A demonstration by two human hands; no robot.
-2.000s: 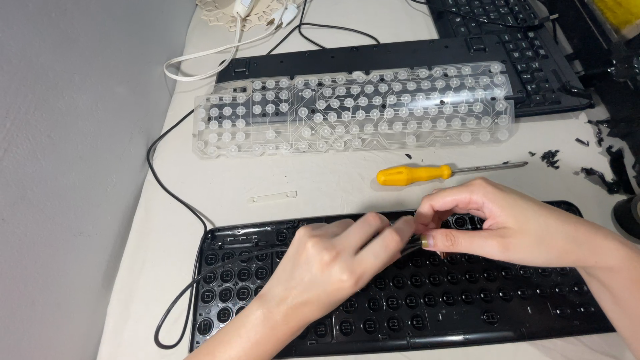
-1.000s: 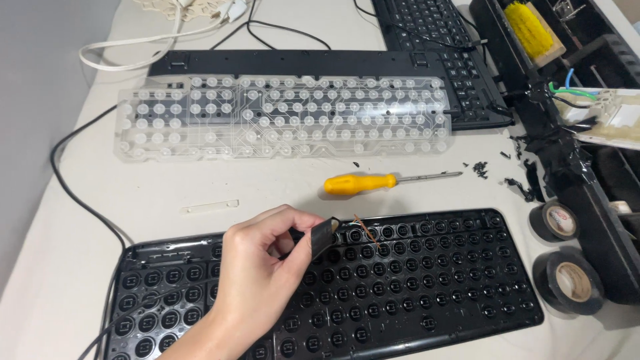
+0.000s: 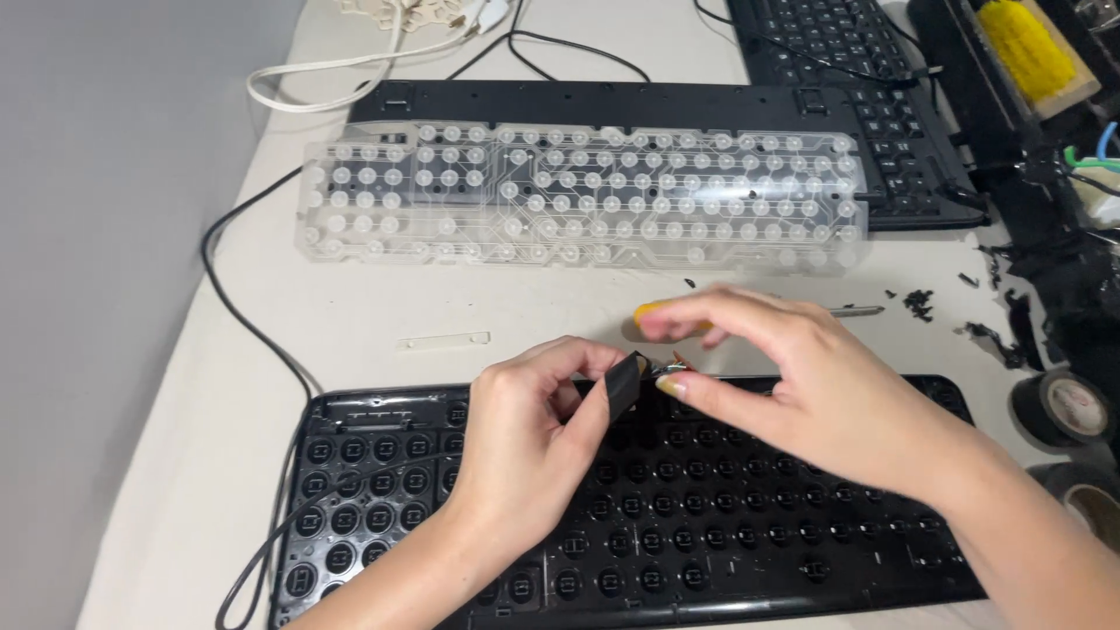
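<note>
Black electrical tape (image 3: 624, 385) is pinched between the thumb and fingers of my left hand (image 3: 542, 429), above the black keyboard housing (image 3: 744, 569). Thin stripped wires (image 3: 672, 366) stick out from the tape's right side. My right hand (image 3: 770, 367) has its thumb by the wires and its fingers spread apart above them; whether the thumb touches a wire is unclear. Behind its fingers lies a yellow-handled screwdriver (image 3: 652, 319), partly hidden. A black cable (image 3: 262, 551) runs over the housing's left side toward my left hand.
A clear membrane sheet (image 3: 577, 206) lies over a black keyboard cover (image 3: 577, 101). Another black keyboard (image 3: 840, 70) is at the back right. Tape rolls (image 3: 1063, 407), black scraps (image 3: 919, 304) and a yellow brush (image 3: 1028, 48) are on the right. A pale strip (image 3: 444, 341) lies left of centre.
My right hand, out of view one second ago, has come back in from the right to the wires. My left hand still holds the black tape. The view has shifted.
</note>
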